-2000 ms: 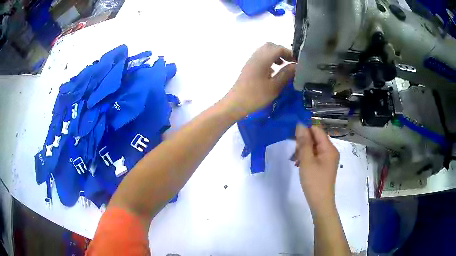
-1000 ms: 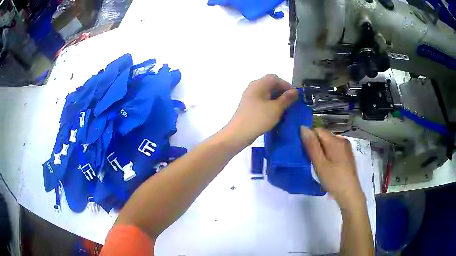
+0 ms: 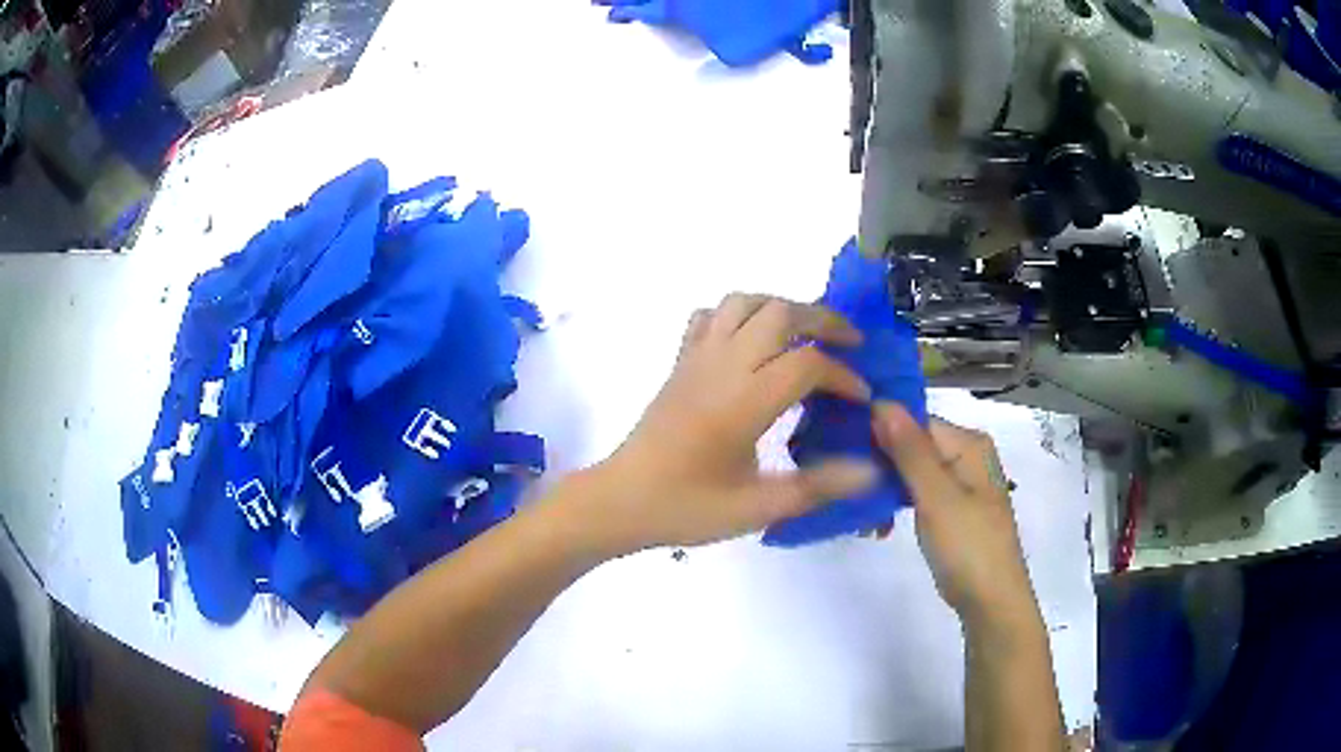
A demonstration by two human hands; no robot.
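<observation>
A bright blue pouch piece (image 3: 871, 331) lies at the needle area (image 3: 941, 294) of the sewing machine, its upper right edge against the metal parts. My left hand (image 3: 735, 419) is on the left side of the piece, fingers over it and thumb at its lower part, with a gap between thumb and fingers. My right hand (image 3: 949, 492) pinches the lower right edge of the piece between thumb and fingers. The lower part of the cloth looks bunched between my hands. Whether the presser foot is down on it cannot be seen.
A pile of blue pouch pieces (image 3: 353, 338) with white buckles lies on the white tabletop (image 3: 662, 632) at left. More blue pieces (image 3: 743, 22) lie at the far edge. The grey-cream machine head (image 3: 956, 132) stands at right. A blue round seat (image 3: 1169, 646) shows below right.
My left hand has moved down along the piece, away from its top edge, and its fingers have spread. The lower part of the piece, hanging flat a second ago, is now gathered up between my hands.
</observation>
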